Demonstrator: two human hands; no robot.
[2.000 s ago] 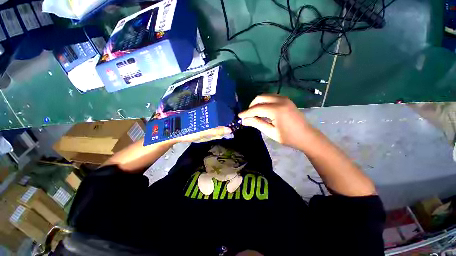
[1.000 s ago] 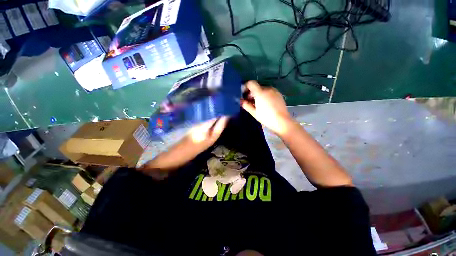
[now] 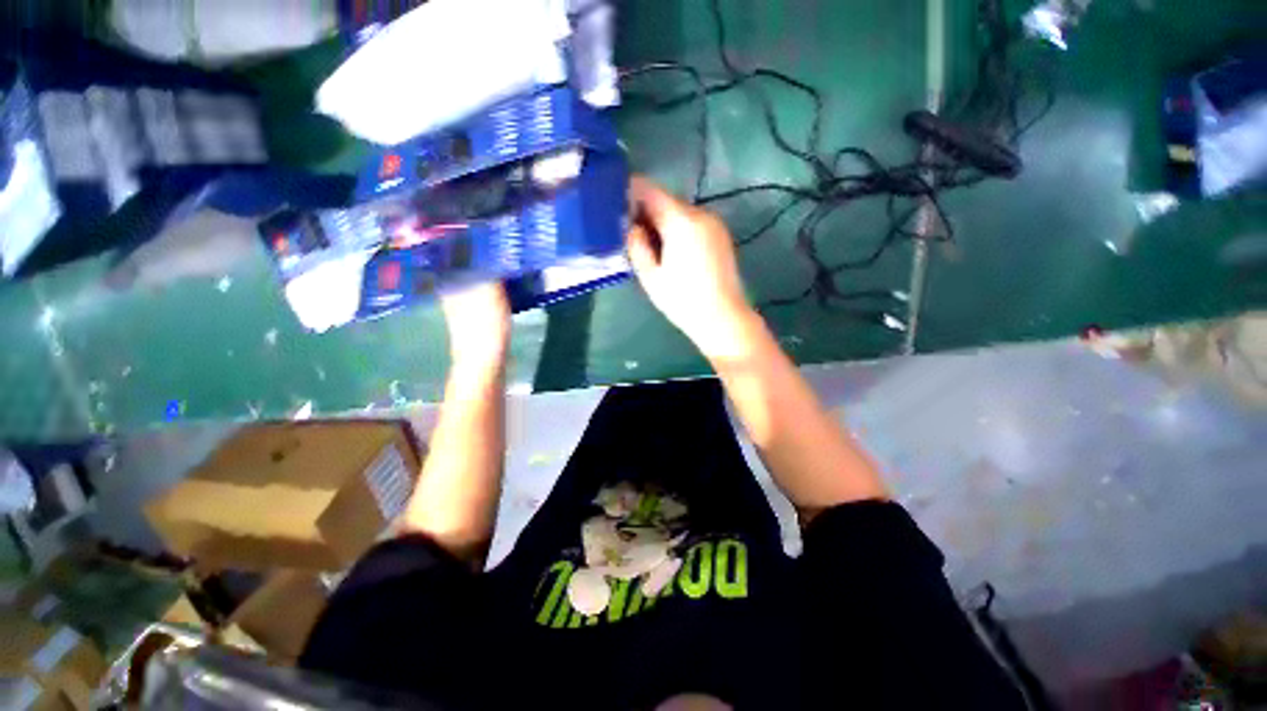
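Observation:
A dark blue printed retail box (image 3: pixel 535 229) is held over the green bench, blurred, in front of and overlapping another blue box (image 3: pixel 479 146). My left hand (image 3: pixel 477 308) is under its near edge, the fingers hidden by the box. My right hand (image 3: pixel 677 250) is at its right end, fingers curled at the box edge; whether it grips the box or something small is unclear. A white, limp-looking piece (image 3: pixel 438 63) lies at the open upper side of the rear box. A smaller blue box with a white flap (image 3: pixel 327 288) lies at the left.
Black tangled cables (image 3: pixel 848 188) lie right of the boxes on the green bench (image 3: pixel 1056 264). A larger carton holding a row of pale-edged boxes (image 3: pixel 153 132) is at the far left. Another blue box (image 3: pixel 1230 132) is at the right edge. A brown carton (image 3: pixel 285 493) is on the floor.
Both hands and the held box have moved forward, away from my body, onto the area of the other boxes. The white piece now shows above the rear box. The view has shifted.

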